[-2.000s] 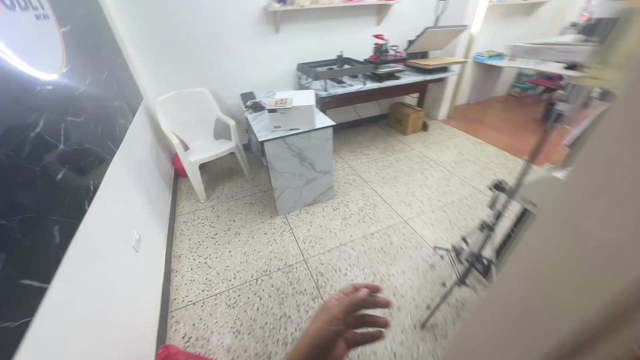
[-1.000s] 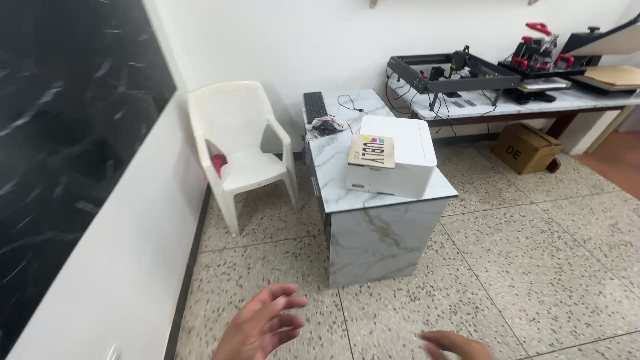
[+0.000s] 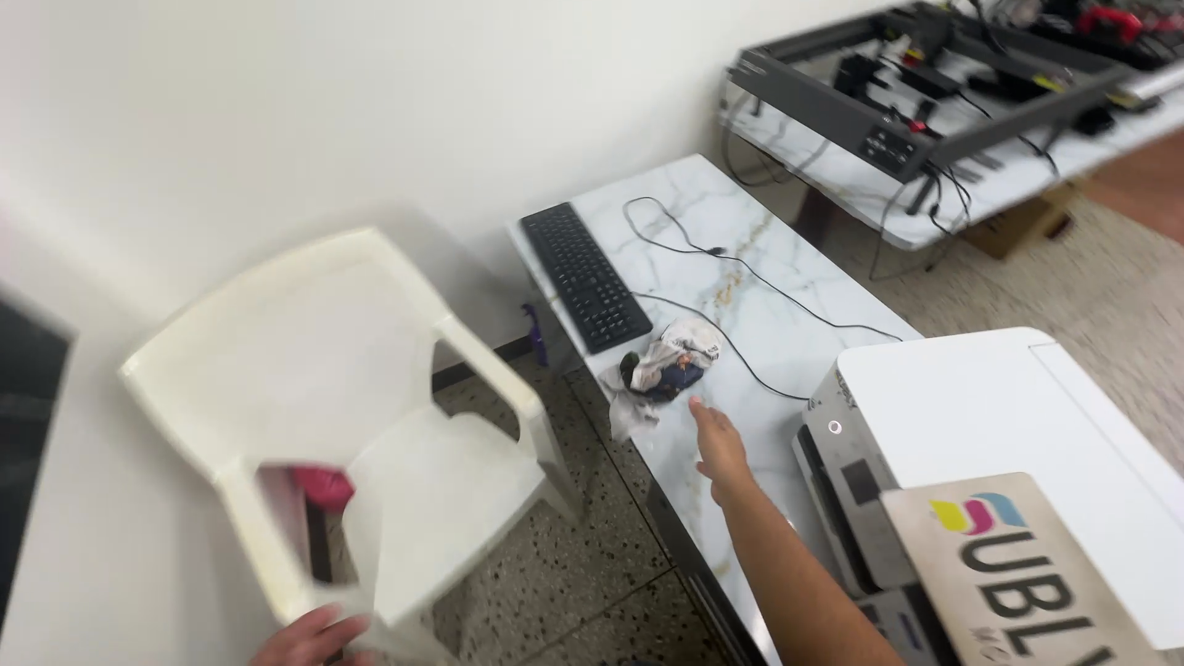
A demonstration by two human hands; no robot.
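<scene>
My right hand reaches over the marble-patterned desk, its fingers just beside a crumpled cloth or paper bundle; nothing is seen in its grasp. A black keyboard lies along the desk's left edge, beyond the bundle, with a thin black cable looped to its right. At the bottom, my left hand is by the front of the armrest of a white plastic chair. It is blurred and partly cut off, so whether it touches the chair is unclear.
A white printer with a printed board on top stands at the desk's near right. Behind, a second table holds a dark machine frame with trailing cables. A cardboard box is beneath it. Something pink shows behind the chair.
The view has moved in close to the chair and desk. My right hand has come over the desktop beside the bundle, while my left hand is now down by the chair's armrest.
</scene>
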